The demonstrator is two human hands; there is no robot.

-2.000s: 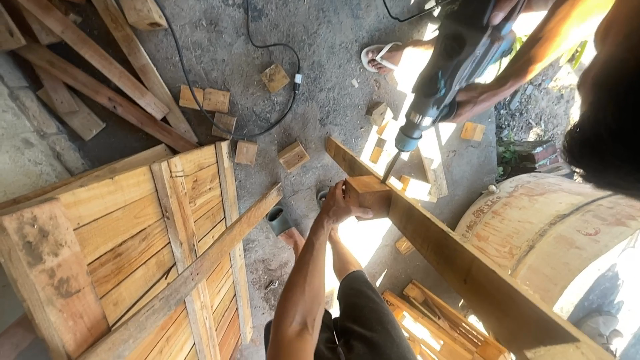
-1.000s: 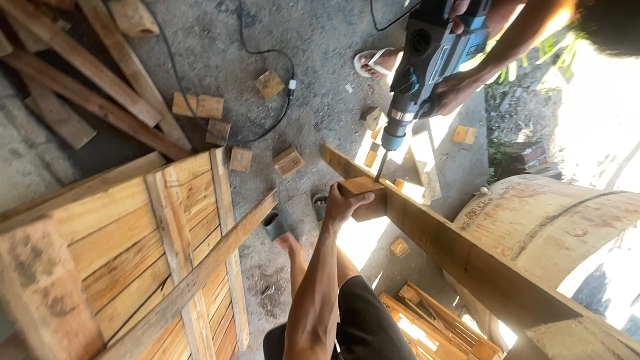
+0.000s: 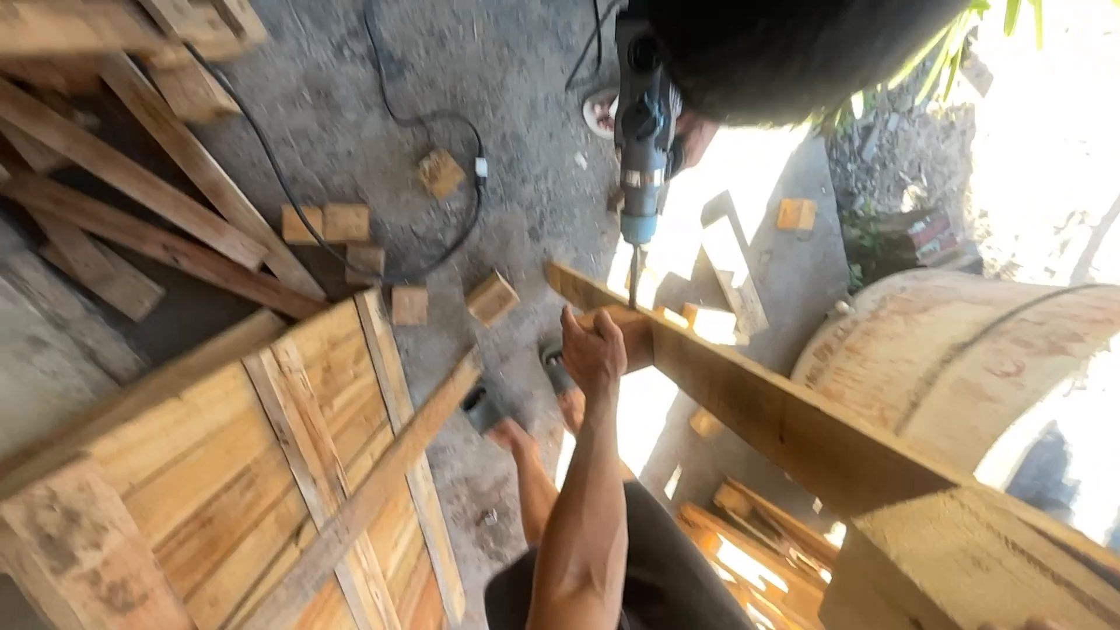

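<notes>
My left hand [image 3: 597,346] is closed on a short wooden block [image 3: 637,332], pressed against the side of a long wooden plank [image 3: 787,407]. Just beyond my fingers, the bit of a corded-type power drill [image 3: 641,175] points down and meets the wood where block and plank join. A co-worker's hand [image 3: 694,140] is at the drill, partly hidden by their dark-haired head. A thick timber piece [image 3: 945,560] lies against the plank's near end at lower right. My right hand cannot be made out.
A slatted wooden panel [image 3: 210,455] stands at left with a loose batten [image 3: 367,486] across it. Boards [image 3: 131,175] are heaped behind it. Offcut blocks [image 3: 494,299] and a black cable [image 3: 479,197] lie on the concrete. At right is a large pale drum-like container [image 3: 954,359].
The drill has swung from a slant to nearly upright in view, its bit staying by the block. The co-worker's head has moved over the drill. My left hand keeps its hold.
</notes>
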